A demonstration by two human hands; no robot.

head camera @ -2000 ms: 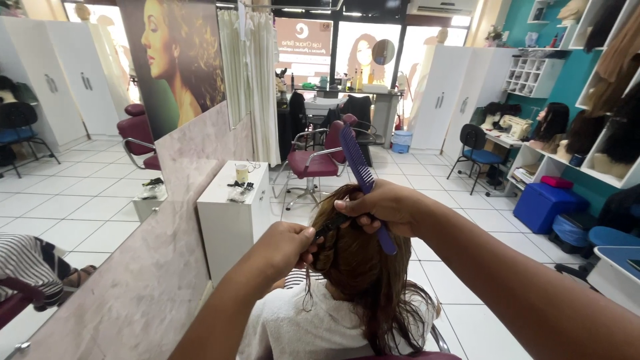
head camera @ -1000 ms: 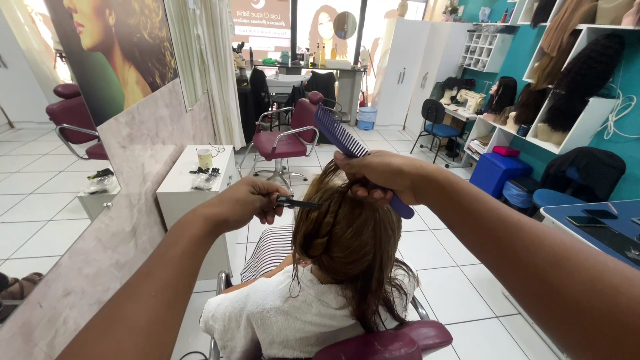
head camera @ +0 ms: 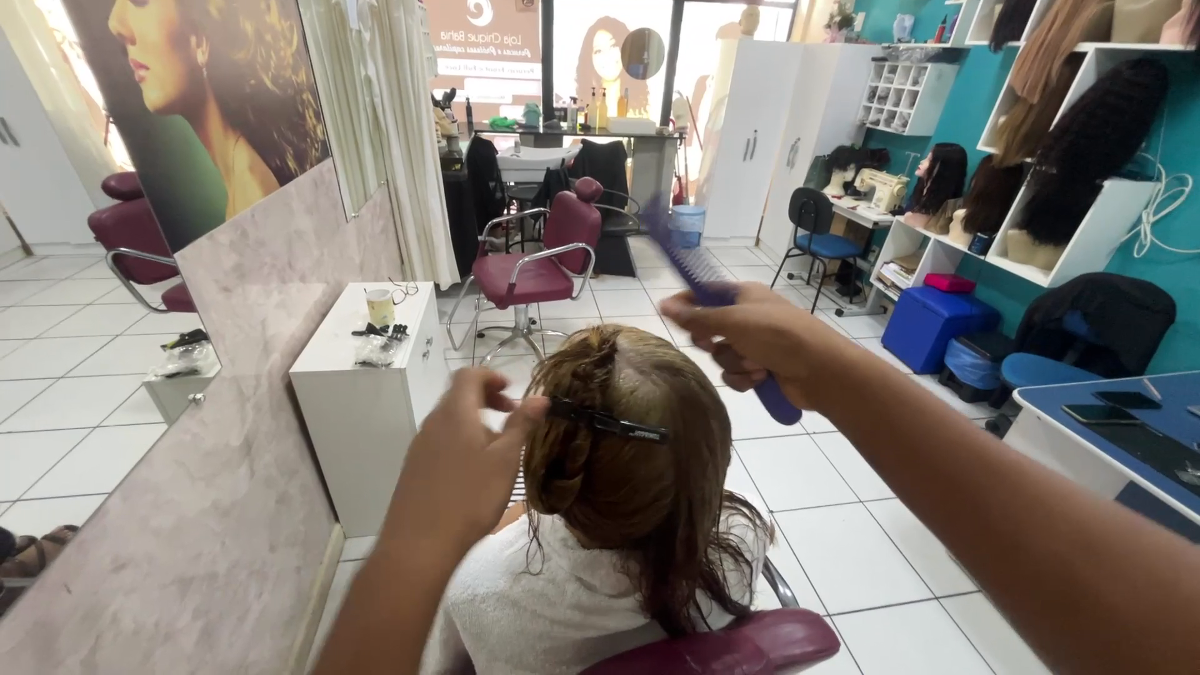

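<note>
A seated person's damp, reddish-brown hair (head camera: pixel 619 487) is partly twisted up on the left side of the head and hangs loose on the right. A black hair clip (head camera: pixel 609 422) lies across the twist at the back. My left hand (head camera: pixel 478 450) is at the clip's left end, thumb and fingertips close to it; whether they still grip it I cannot tell. Right of the head, my right hand (head camera: pixel 741 337) holds a purple comb (head camera: pixel 778 398), its toothed end up and slightly blurred. A white towel (head camera: pixel 534 600) covers the person's shoulders.
Left stands a white cabinet (head camera: pixel 366 422) with a cup (head camera: pixel 380 305) and clips (head camera: pixel 380 337) on top, beside a mirror wall. A burgundy salon chair (head camera: pixel 544 253) is ahead. At right are a blue-topped table (head camera: pixel 1078 412) with phones, a blue box (head camera: pixel 937 323) and shelves of wigs.
The black clip, in my left hand a second ago, now sits in the twisted hair. My right hand has moved off the hair to the right with the comb.
</note>
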